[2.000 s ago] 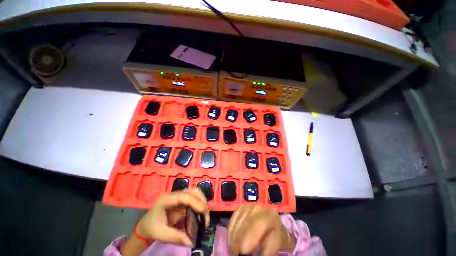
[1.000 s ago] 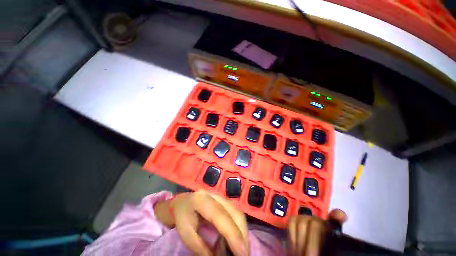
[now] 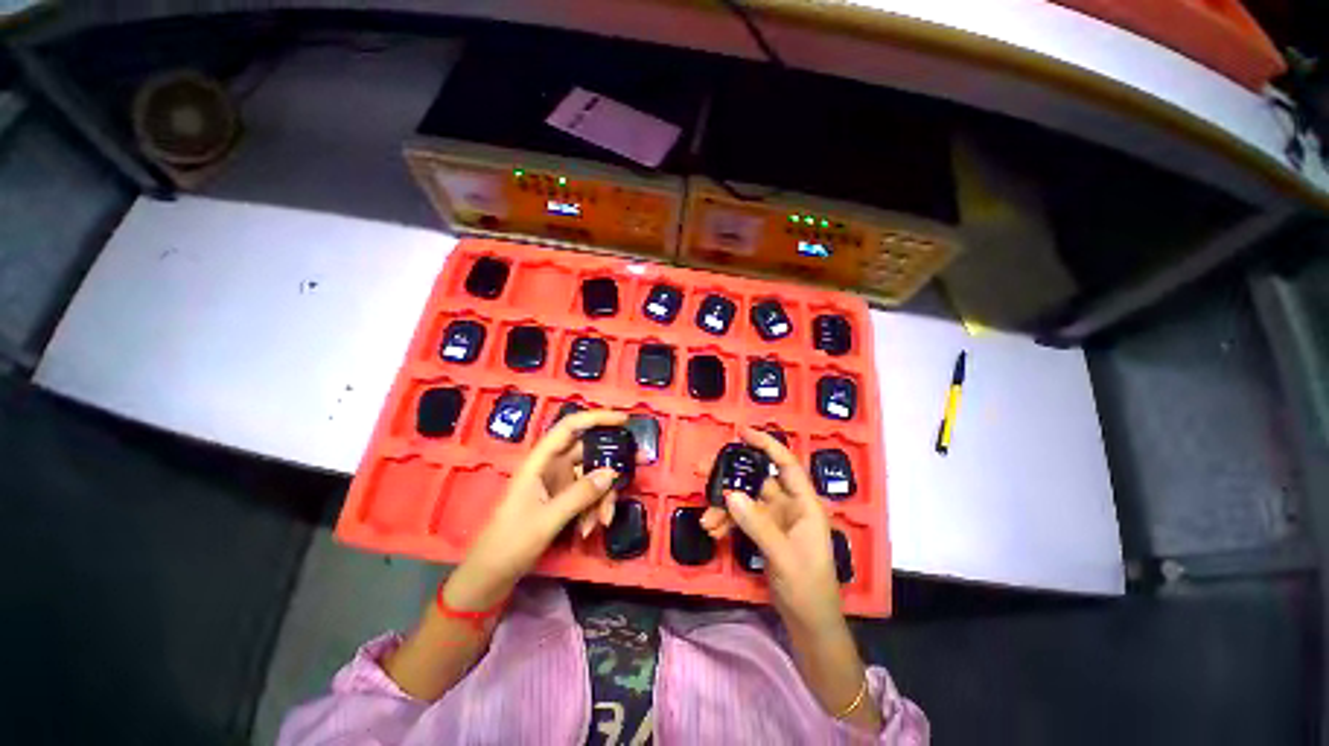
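Note:
My left hand (image 3: 551,503) holds a black smartwatch unit (image 3: 608,455) by its edges, between thumb and fingers, above the tray. My right hand (image 3: 784,525) holds a second black smartwatch unit (image 3: 742,469) the same way, a little to the right. Both faces point up towards me and show small light marks. The red-orange pocketed tray (image 3: 402,423) lies below both hands with rows of watch units in its recesses. Some recesses at its front left and one at the back left are empty. My hands hide parts of the two front rows.
Two power supplies (image 3: 561,207) with orange fronts stand behind the tray, with a pale card (image 3: 614,126) on the left one. A yellow and black pen (image 3: 952,404) lies right of the tray. A round fan (image 3: 185,123) stands far left. The white upper shelf (image 3: 875,59) crosses above, with a cable hanging.
Both hands have moved up from the tray's front edge to above it, and a unit is now plainly visible in each. The camera view has also turned and shifted.

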